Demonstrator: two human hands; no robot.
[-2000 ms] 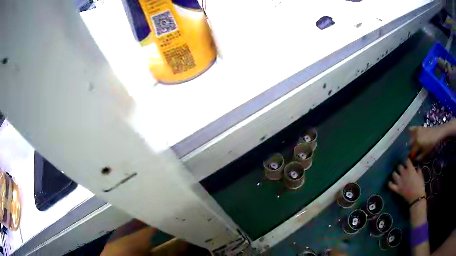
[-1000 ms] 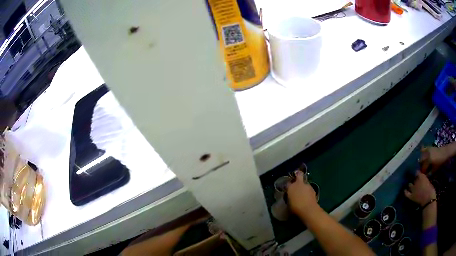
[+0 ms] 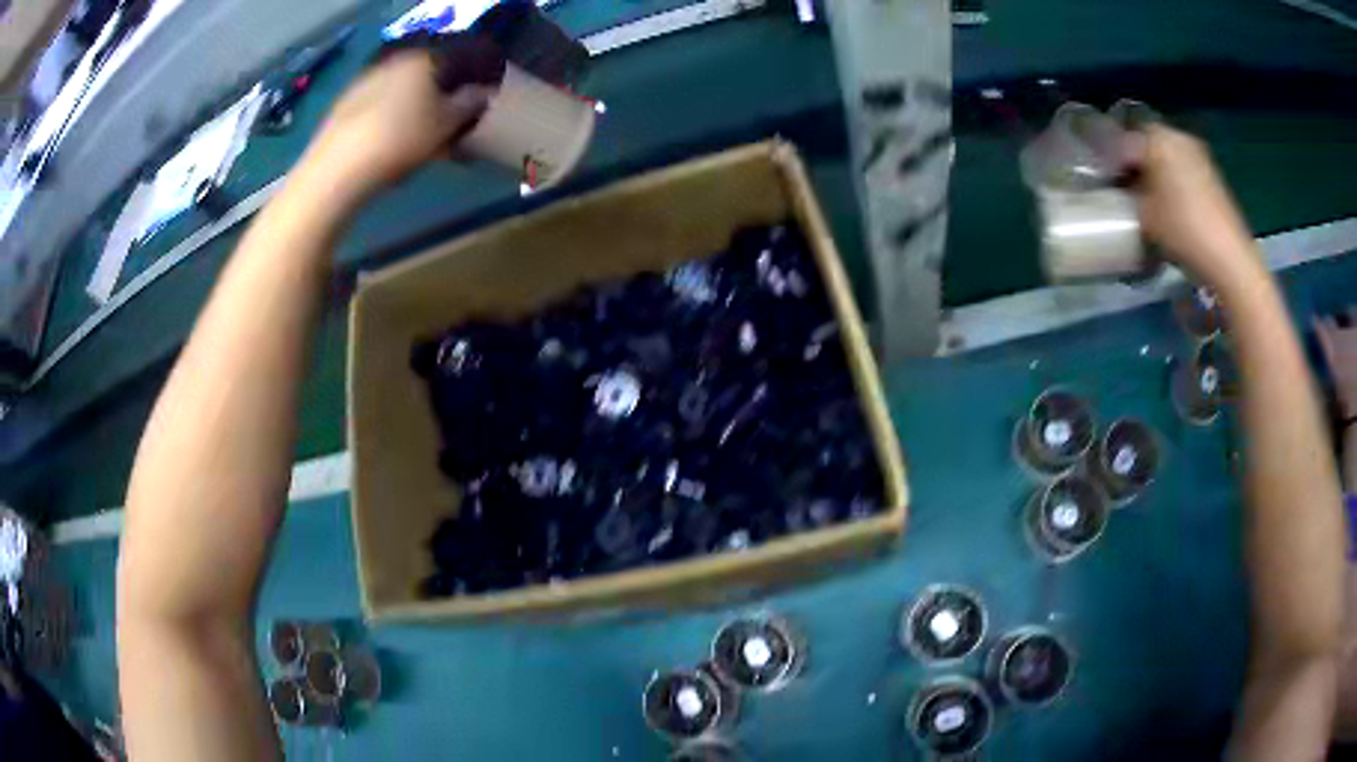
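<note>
My left hand (image 3: 399, 122) is at the upper left, gripping a grey-tan cylindrical housing (image 3: 533, 131) that lies tilted on its side, with small red and white wire ends showing. Dark parts are by its fingers, too blurred to name. My right hand (image 3: 1188, 197) is at the upper right over the green belt, its fingers on a cluster of housings (image 3: 1091, 234). Their number and its exact hold are blurred. A large open cardboard carton (image 3: 362, 432) full of black plastic parts (image 3: 640, 432) stands between my arms.
Housings with dark inserts and pale centres stand on the green bench (image 3: 833, 655) near the carton and at right (image 3: 1067, 514). More housings (image 3: 320, 673) stand lower left. A pale post (image 3: 897, 179) rises behind the carton. Part of a person shows at the right edge.
The view has swung down from the white shelf to the bench and carton. My right hand was at the housings on the belt and is still at housings. My left hand now shows clearly with a housing.
</note>
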